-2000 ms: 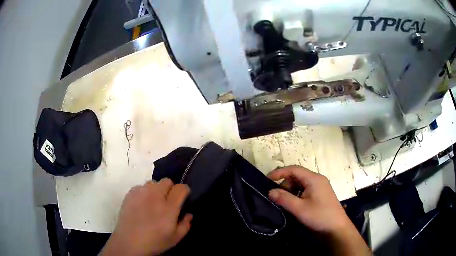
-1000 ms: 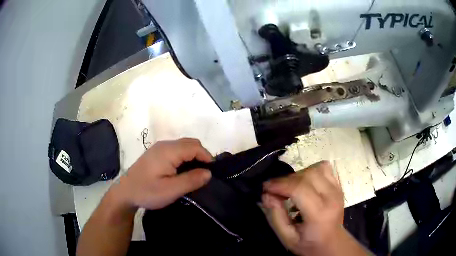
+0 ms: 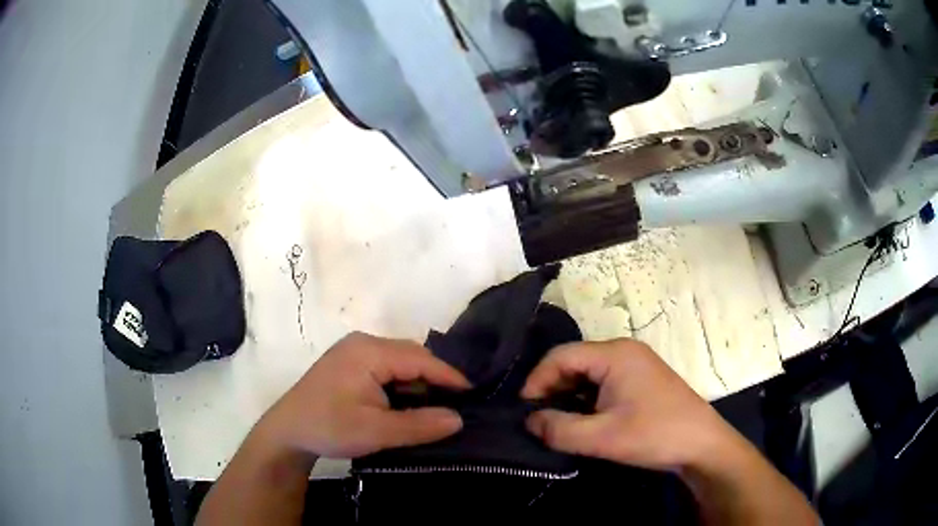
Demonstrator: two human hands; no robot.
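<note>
A black fabric bag body (image 3: pixel 494 437) lies at the near table edge, its lower part running out of the picture bottom. A metal-toothed zip (image 3: pixel 468 472) runs across it, nearly level, below my hands. A loose black flap of it stands up beyond my fingers. My left hand (image 3: pixel 375 401) pinches the fabric between thumb and fingers from the left. My right hand (image 3: pixel 607 406) pinches the same fabric from the right, a short gap away. What lies inside the right hand's curled fingers is hidden.
A grey-white sewing machine (image 3: pixel 720 200) with a dark brown end block (image 3: pixel 581 226) stands beyond my hands. A finished black bag with a white patch (image 3: pixel 175 300) lies at left on the cream table (image 3: pixel 237 411). A loose dark thread (image 3: pixel 298 283) lies mid-table. More black pieces lie lower right.
The fabric has been turned, so the zip now runs level across the near side. My hands have come to matching grips on either side. The view has shifted slightly.
</note>
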